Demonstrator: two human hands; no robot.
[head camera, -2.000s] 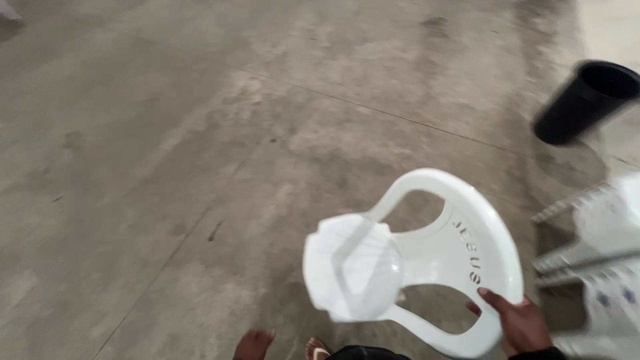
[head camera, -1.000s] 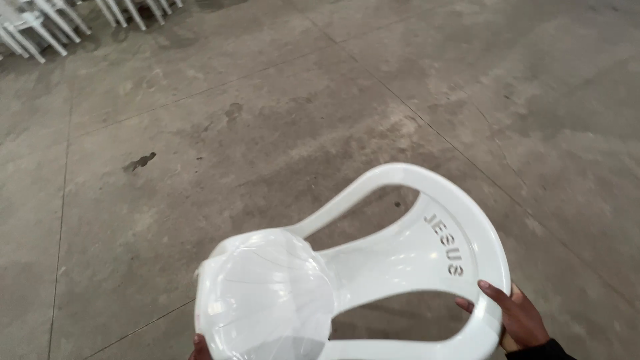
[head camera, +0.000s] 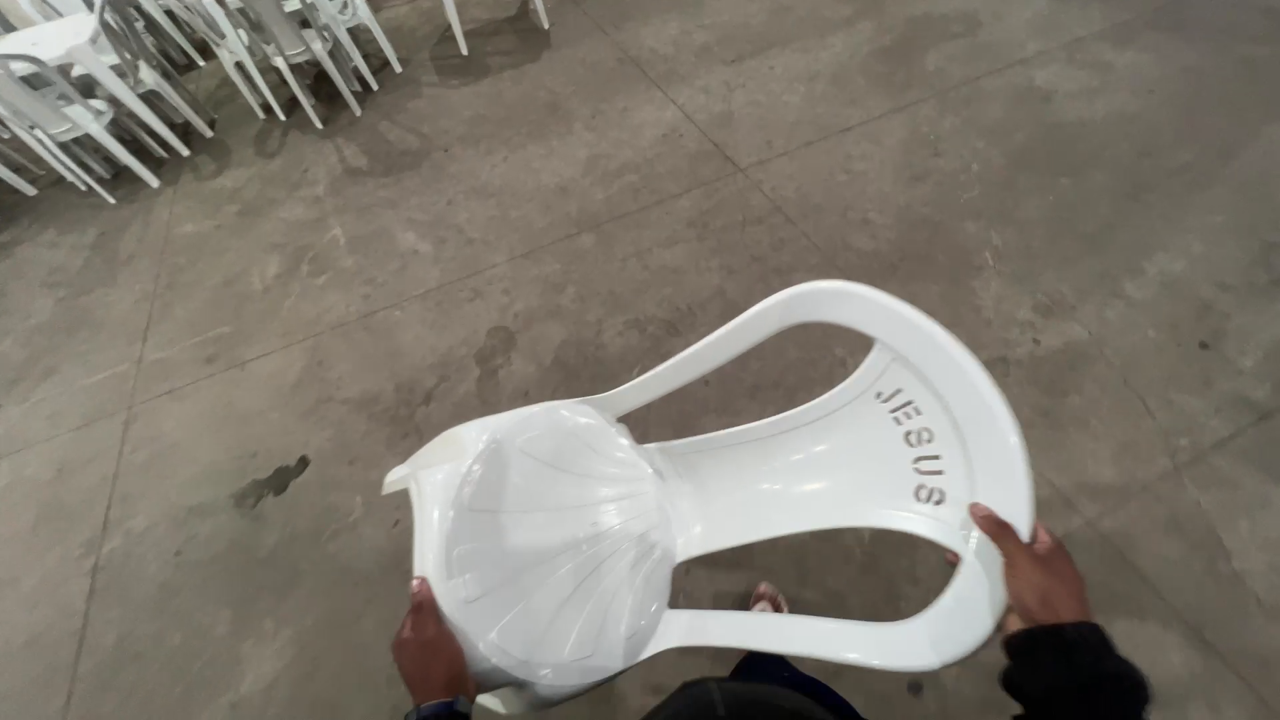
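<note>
A white plastic chair (head camera: 560, 520) is held off the floor, its seat toward the left and its backrest, with cut-out lettering, toward the right. My left hand (head camera: 430, 645) grips the seat's front edge at the lower left, thumb on top and the other fingers mostly hidden. The rim of the backrest is in my right hand (head camera: 1035, 570), with the thumb over the upper face and the fingers around the edge. The chair's legs are mostly hidden beneath the seat.
White plastic chairs (head camera: 290, 40) stand close together at the upper left, beside a white table (head camera: 50, 38). More white legs (head camera: 455, 25) show at the top edge. Below me, a sandalled foot (head camera: 768, 598) is on the concrete floor (head camera: 620, 240), which has a dark stain (head camera: 272, 485).
My left hand has come onto the seat's edge, while my right hand keeps its hold on the backrest. The view has swung from the black bin and nearby chairs to the chair group.
</note>
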